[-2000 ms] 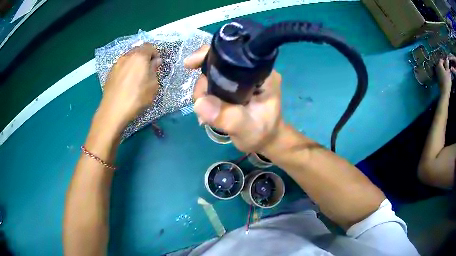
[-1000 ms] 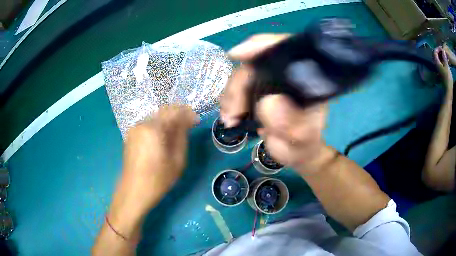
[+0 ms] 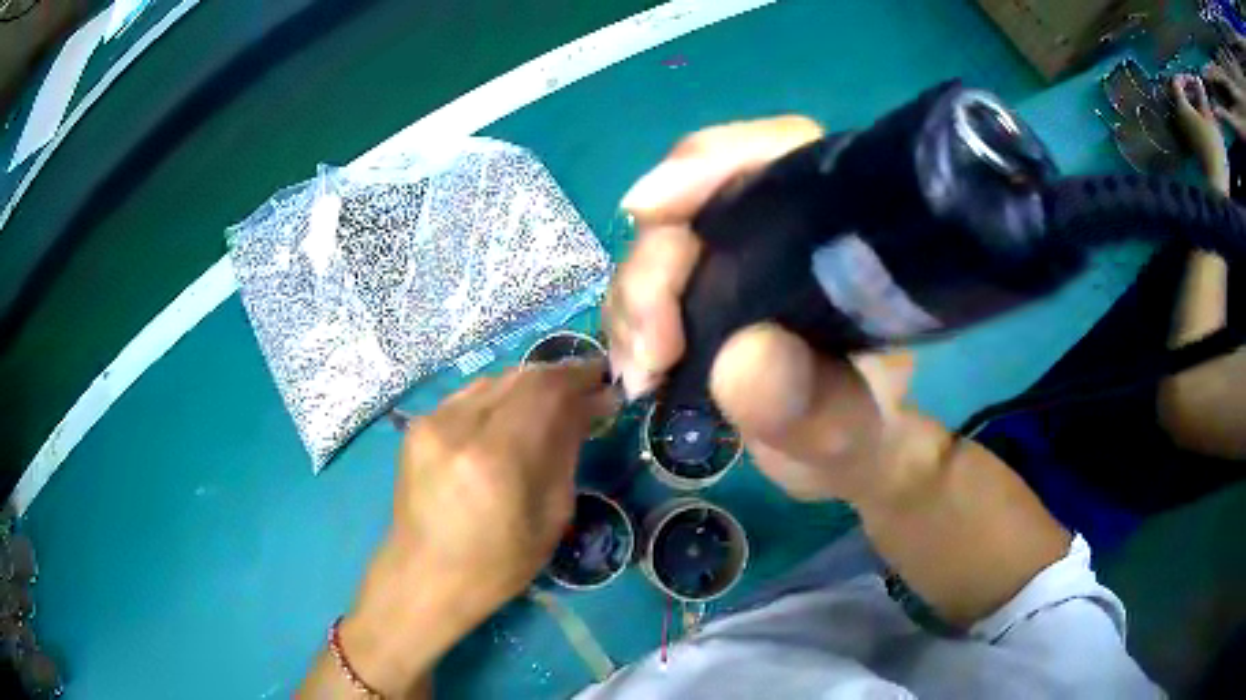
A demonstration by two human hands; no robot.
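Note:
My right hand (image 3: 806, 397) grips the thick black electric screwdriver (image 3: 875, 233), tilted with its corded rear end up to the right. The bit is hidden by fingers. My left hand (image 3: 485, 479) has its fingertips together close to the screwdriver's front end; whether a screw is between them cannot be told. Several round housings with dark fan units stand below the hands: one at the right (image 3: 691, 440), one at the lower right (image 3: 694, 550), one at the lower left (image 3: 596, 539) and an upper one (image 3: 560, 350) partly covered by my left hand.
A clear bag of silvery screws (image 3: 424, 274) lies at the upper left. A tape strip (image 3: 577, 632) is near my body. The black cord (image 3: 1148, 205) runs right. Another person's hands (image 3: 1202, 116) and a cardboard box (image 3: 1052, 30) are at the upper right.
My left hand has moved from the screw bag, right and down to the screwdriver's front end over the housings. My right hand has brought the screwdriver right and down, more tilted.

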